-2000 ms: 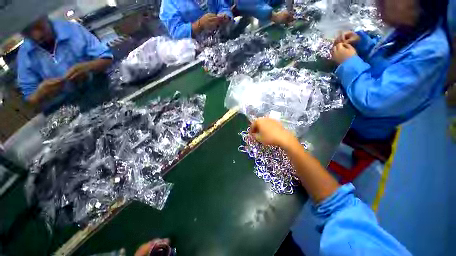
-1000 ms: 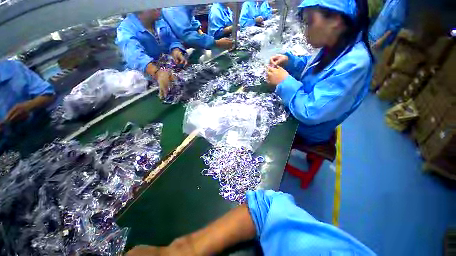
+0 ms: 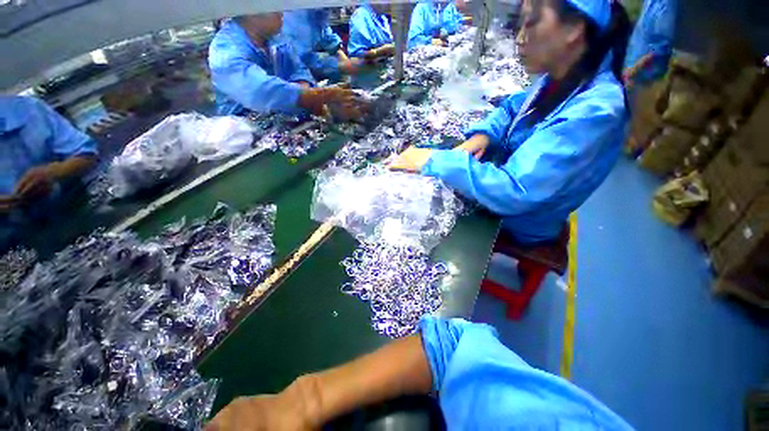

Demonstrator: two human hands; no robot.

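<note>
Loose shiny silver rings (image 3: 395, 286) lie in a pile on the green bench in front of me. A large clear poly bag (image 3: 384, 202) with a white label lies slumped just beyond them. A large heap of small glinting clear bags (image 3: 126, 311) with dark and silver contents covers the bench at the left. My right hand (image 3: 253, 414) is at the bottom edge, partly cut off, below the heap's near corner; its fingertips and anything in them are hidden. My left hand is not in view.
A pale worn seam strip (image 3: 287, 265) runs along the green bench. A person in a blue smock sits at the right on a red stool (image 3: 524, 282). Other people sit across the bench beside a milky bag (image 3: 181, 147). Stacked cartons (image 3: 734, 194) stand at the right.
My right hand has left the ring pile and come back to the bottom edge. The view has swung right. The person at the right has lowered their hands to the large clear bag.
</note>
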